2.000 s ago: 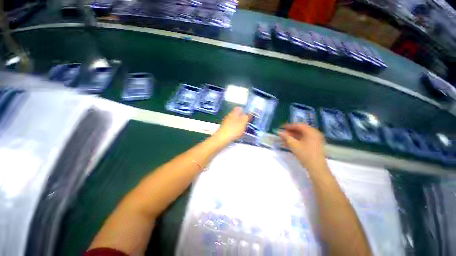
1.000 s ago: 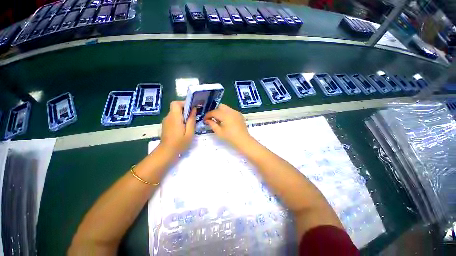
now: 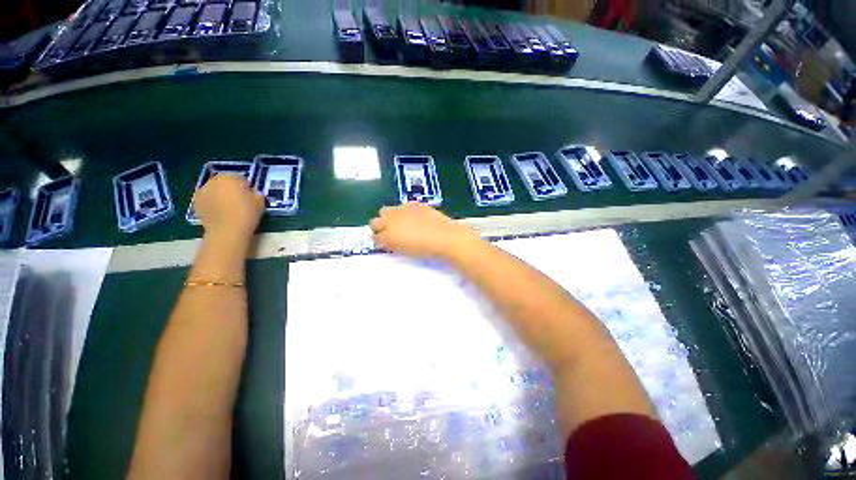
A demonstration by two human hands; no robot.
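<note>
My left hand (image 3: 227, 208) is on a pale-rimmed plastic housing (image 3: 221, 170) on the green belt and covers its lower part. Whether the fingers grip it is hidden. A second housing (image 3: 279, 185) lies right beside it. My right hand (image 3: 413, 231) is over the pale rail at the white sheet's top edge, just below another housing (image 3: 416, 178). Its fingers are curled, and I cannot tell whether they pinch a small part. The white sheet with faint pockets under clear plastic (image 3: 404, 347) lies before me.
More housings stand in a row on the belt, left (image 3: 144, 195) and right (image 3: 488, 180). The pale rail (image 3: 160, 253) borders the belt. Stacked sheets lie left (image 3: 38, 356) and wrapped ones right (image 3: 798, 291). Dark blocks (image 3: 450, 39) and a filled tray (image 3: 141, 28) lie beyond.
The housing held up in my left hand a second ago is out of it, and one now lies on the belt above my right hand. My left hand has moved left to another housing.
</note>
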